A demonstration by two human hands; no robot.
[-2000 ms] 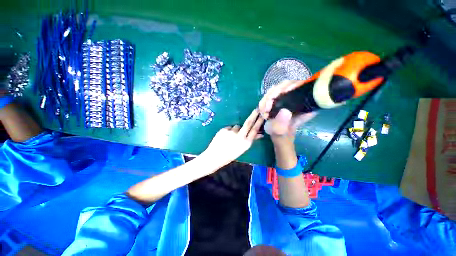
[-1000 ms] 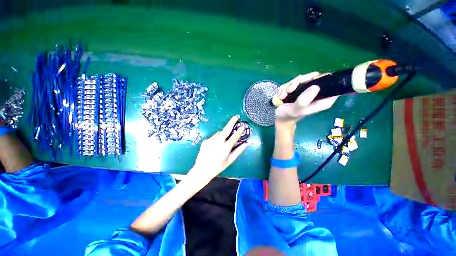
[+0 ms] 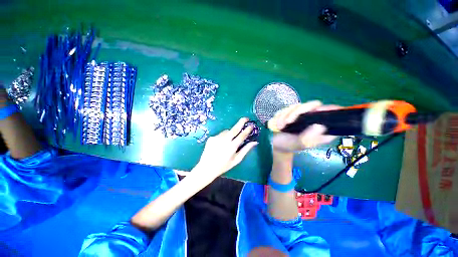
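My left hand (image 3: 227, 150) holds a small round black housing (image 3: 250, 132) in its fingertips on the green bench. My right hand (image 3: 296, 129) grips an electric screwdriver (image 3: 346, 122) with a black body, pale band and orange rear end. The driver lies nearly level and is blurred; its front end is close to the housing, and I cannot tell whether they touch. A round silver-grey speckled dish (image 3: 273, 102) lies just beyond my hands, its near right edge partly covered by my right hand.
Left on the bench: a silvery heap of small parts (image 3: 185, 106), ladder-like strips (image 3: 104, 105) and blue wires (image 3: 60, 85). Right: white-and-yellow pieces (image 3: 351, 150) by the cord, and a carton (image 3: 427, 170). A red tray (image 3: 309, 205) is below the edge. Another person's arm (image 3: 19, 133) is far left.
Since one second ago, my right hand and the screwdriver have moved from the dish's right side toward me and the housing. My left hand still holds the housing. The whole view has shifted slightly.
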